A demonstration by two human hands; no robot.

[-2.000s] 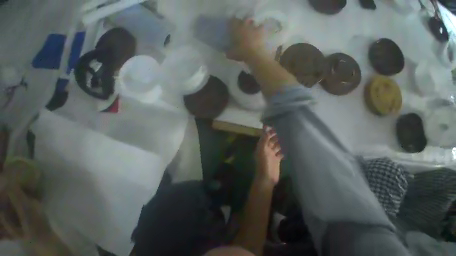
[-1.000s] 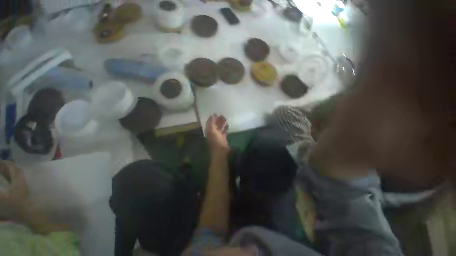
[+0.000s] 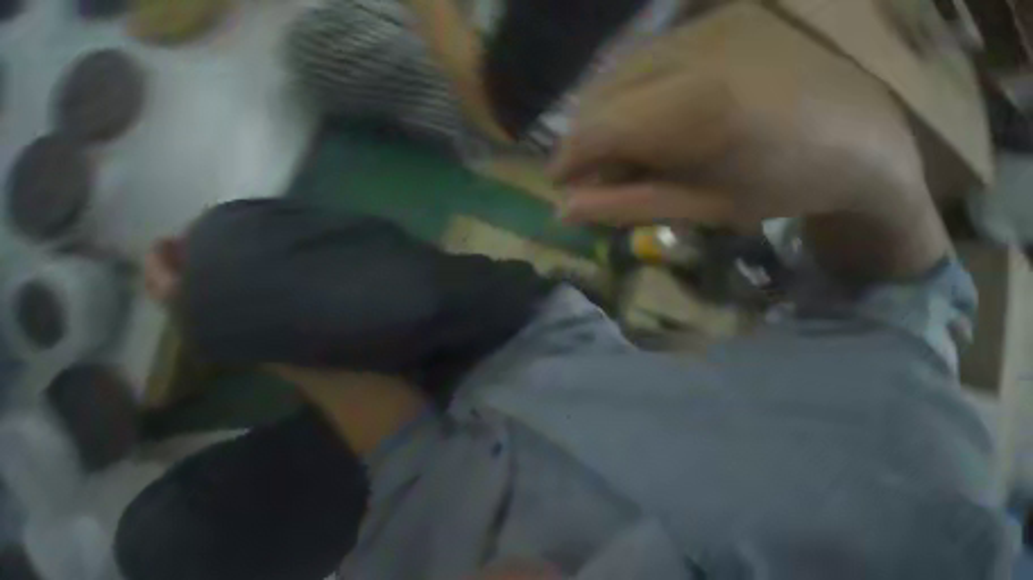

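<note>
My right hand (image 3: 736, 136) is large and blurred at the upper right, back of the hand up and fingers pointing left; no held thing shows. Of my left hand (image 3: 165, 270), only fingertips show at the table edge; my dark-clothed knee hides the rest. A white round tub with a dark centre (image 3: 41, 314) stands at the left. Dark brown discs (image 3: 100, 94) lie near it, with another disc (image 3: 91, 416) below. A yellow lid (image 3: 181, 14) is cut by the top edge.
Cardboard (image 3: 929, 79) is at the upper right. A green surface (image 3: 374, 187) lies beyond my knee. A small orange-yellow and clear item (image 3: 655, 244) shows below my right hand. A neighbour's patterned garment (image 3: 368, 68) and bare forearm (image 3: 459, 62) are at the top.
The view has swung right and down, so the table parts now sit at the left edge. My right arm has left the table and is over the right side.
</note>
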